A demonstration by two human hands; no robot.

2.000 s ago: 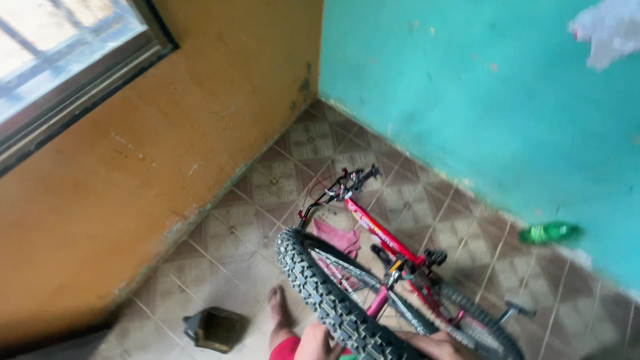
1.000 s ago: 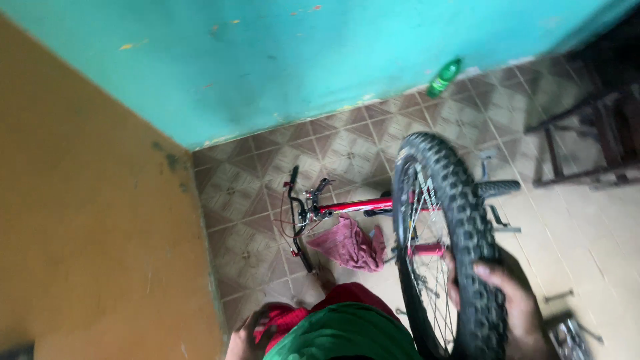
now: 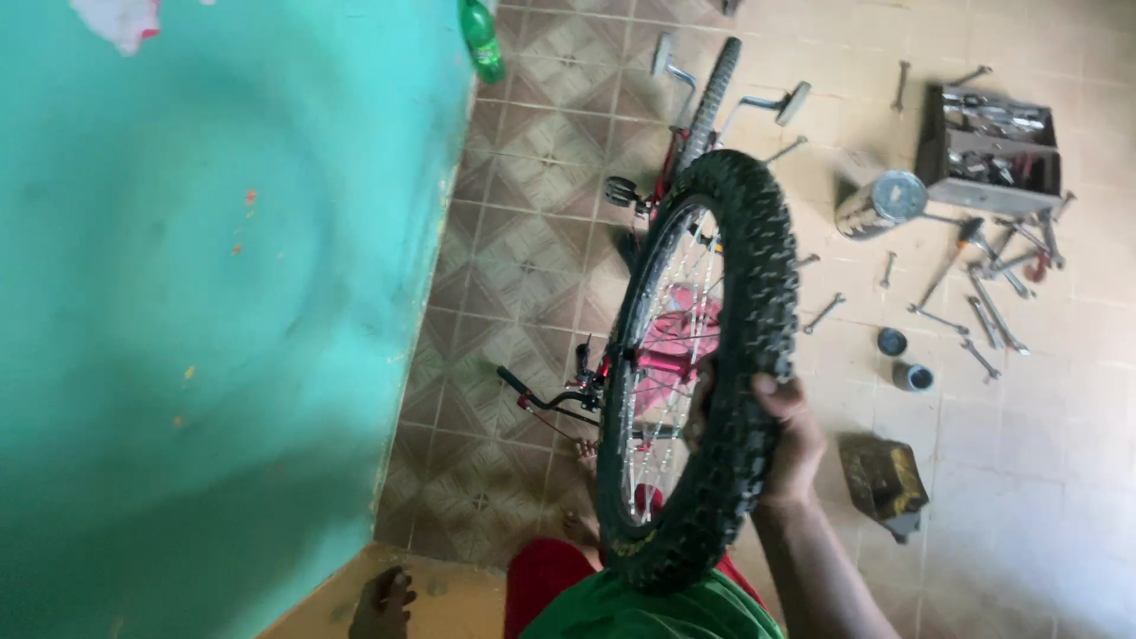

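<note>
My right hand (image 3: 790, 435) grips the knobby black tire of a bicycle wheel (image 3: 754, 275), thumb on the tread and the fingers partly hidden behind the rim. The wheel is held upright, with silver spokes and a pink-red hub showing. My left hand (image 3: 383, 603) is low at the left, holding nothing, its fingers loosely curled and apart. Beyond the wheel a red bicycle lies on the floor, its handlebar (image 3: 555, 401) near my feet and its other tire (image 3: 712, 102) farther off. A pink cloth (image 3: 657, 390) shows partly through the spokes.
An open metal toolbox (image 3: 994, 191) stands at the right, with several wrenches (image 3: 994, 311) scattered about it. Nearer are a paint-marked can (image 3: 892, 200), two small round containers (image 3: 914, 376) and a dark angular container (image 3: 883, 484). A green bottle (image 3: 482, 44) lies by the turquoise wall (image 3: 266, 266).
The view has turned strongly to the right, bringing the toolbox and wrenches into sight. The wheel stays in my right hand. My left hand has moved away from the red shorts.
</note>
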